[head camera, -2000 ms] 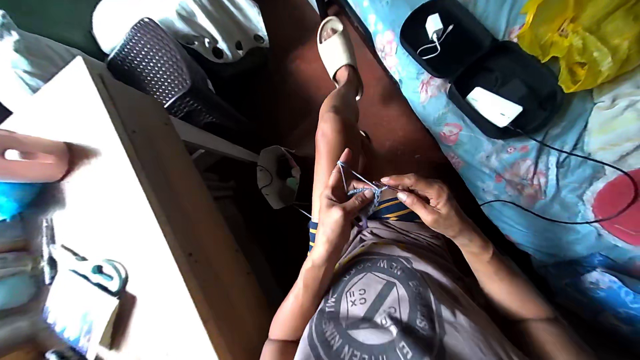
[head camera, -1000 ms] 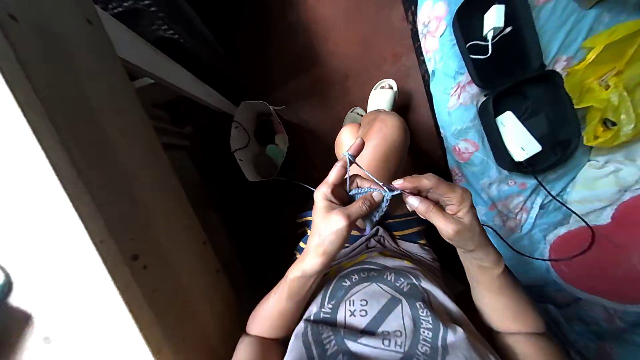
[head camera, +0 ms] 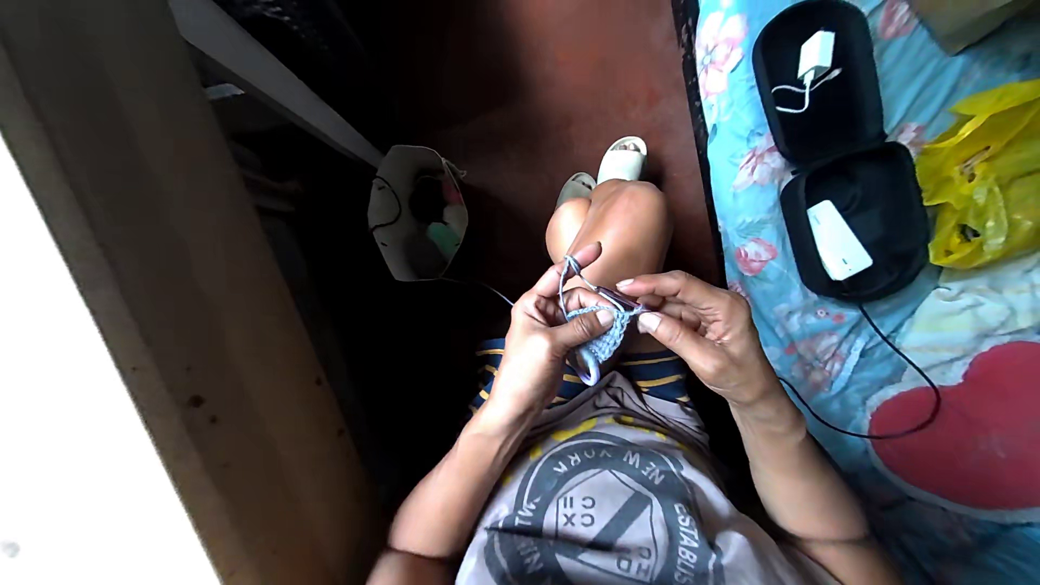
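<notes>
Above my lap, my left hand (head camera: pixel 548 329) pinches a small light-blue crocheted piece (head camera: pixel 605 333) between thumb and fingers. Yarn (head camera: pixel 562 288) loops over its raised index finger. A pale ring (head camera: pixel 588 370) hangs at the lower edge of the piece. My right hand (head camera: pixel 703 329) grips a slim crochet hook (head camera: pixel 615 299) between thumb and fingertips, its shaft at the top edge of the crochet. The hook's tip is hard to make out among the yarn. A yarn strand (head camera: pixel 487 291) runs left toward an open pale bag (head camera: pixel 390 236) holding green and pink items.
A wooden table (head camera: pixel 203 325) with a bright top stands at the left. At the right, a bed with a floral sheet (head camera: pixel 751 260) bears an open black case (head camera: pixel 902 219) with a white device (head camera: pixel 838 240), a white charger (head camera: pixel 815 55), a black cable (head camera: pixel 902 349) and a yellow plastic bag (head camera: pixel 991 179).
The view has swung to the right and down since the oldest frame. The legs, one stretched forward then, are drawn in with the feet close together. Both hands have stayed at the crochet.
</notes>
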